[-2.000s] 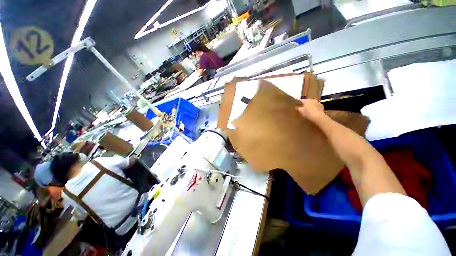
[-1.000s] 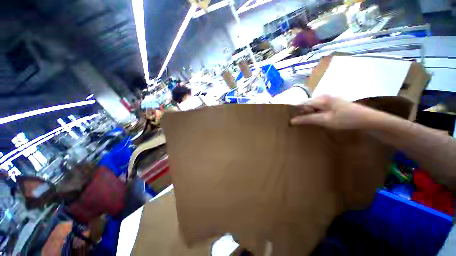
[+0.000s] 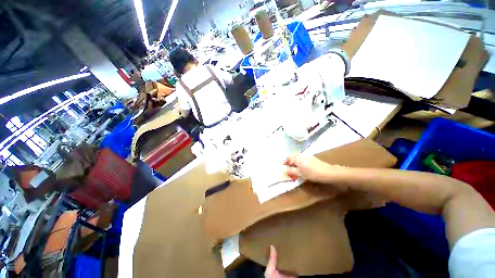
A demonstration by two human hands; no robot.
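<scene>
A brown panel [image 3: 304, 239] hangs bent over the front edge of the sewing table, with an orange-brown flap [image 3: 233, 209] and a white lining piece [image 3: 274, 187] on its upper side. My right hand [image 3: 302, 168] reaches in from the right, its fingers closed at the upper edge of the panel beside the white piece. My left hand [image 3: 274, 267] is cut off by the bottom edge; its thumb lies on the panel's lower part, and its other fingers are hidden. Another brown panel [image 3: 173, 228] lies flat to the left. The white sewing machine [image 3: 309, 103] stands beyond; its needle area is not clear.
Stacked brown panels with a white sheet [image 3: 412, 51] lie beyond the machine at right. A blue bin [image 3: 429, 142] with red and green items is right of the table. A person in a white top [image 3: 203, 95] sits ahead. Red material [image 3: 111, 176] is at left.
The brown panel, held up in front of me before, has come down onto the table's front edge, and its white piece shows. My right hand has moved down and left. My left hand has appeared at the bottom.
</scene>
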